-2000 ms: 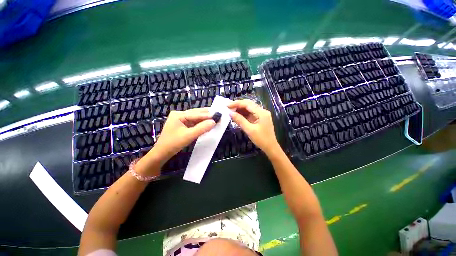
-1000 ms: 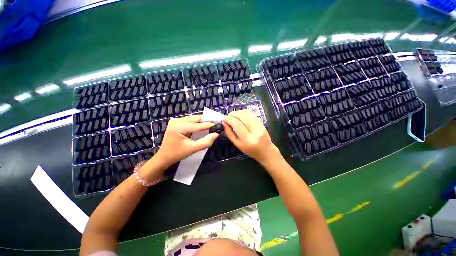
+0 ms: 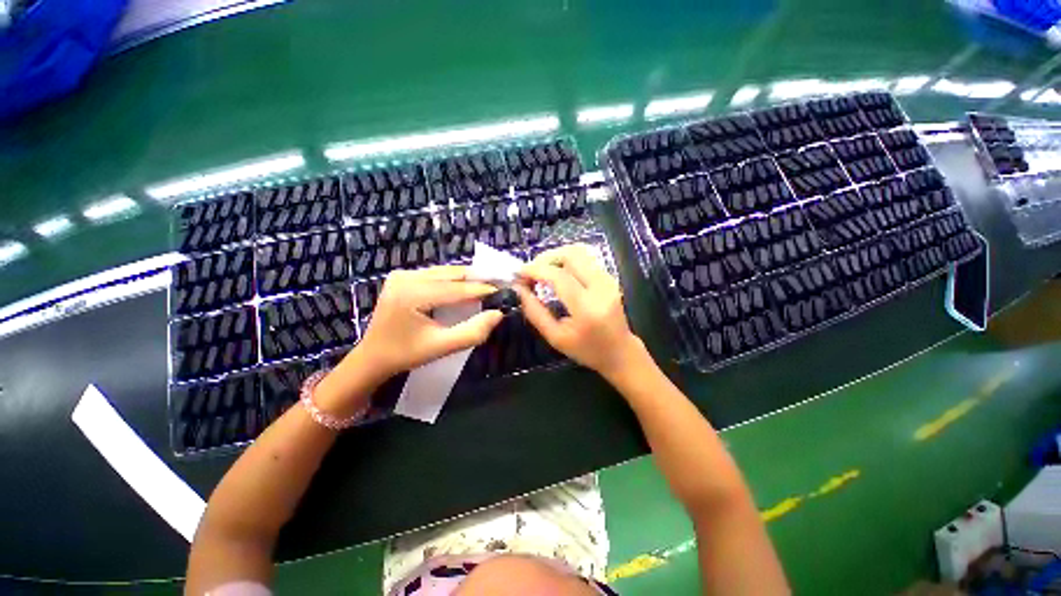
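Note:
My left hand (image 3: 425, 317) pinches a small black part (image 3: 501, 300) between thumb and fingertips and also holds a white label strip (image 3: 435, 388), which hangs down below the hand. My right hand (image 3: 578, 305) has its thumb and fingertips against the black part and the strip's top end. Whether it grips either is hard to tell. Both hands are over the right side of a clear blister tray (image 3: 175, 349) filled with slanted black parts. Any small piece on the part is hidden by the fingers.
A second blister tray (image 3: 681, 314) of black parts lies to the right, with another (image 3: 1035, 192) at the far right edge. A spare white strip (image 3: 134, 460) lies on the dark surface at left. A dark flat object with a pale rim (image 3: 968, 288) lies beside the second tray.
Since two seconds ago, my right fingers have moved from the strip's top down to the black part. The strip has shifted lower and left, now partly behind my left hand.

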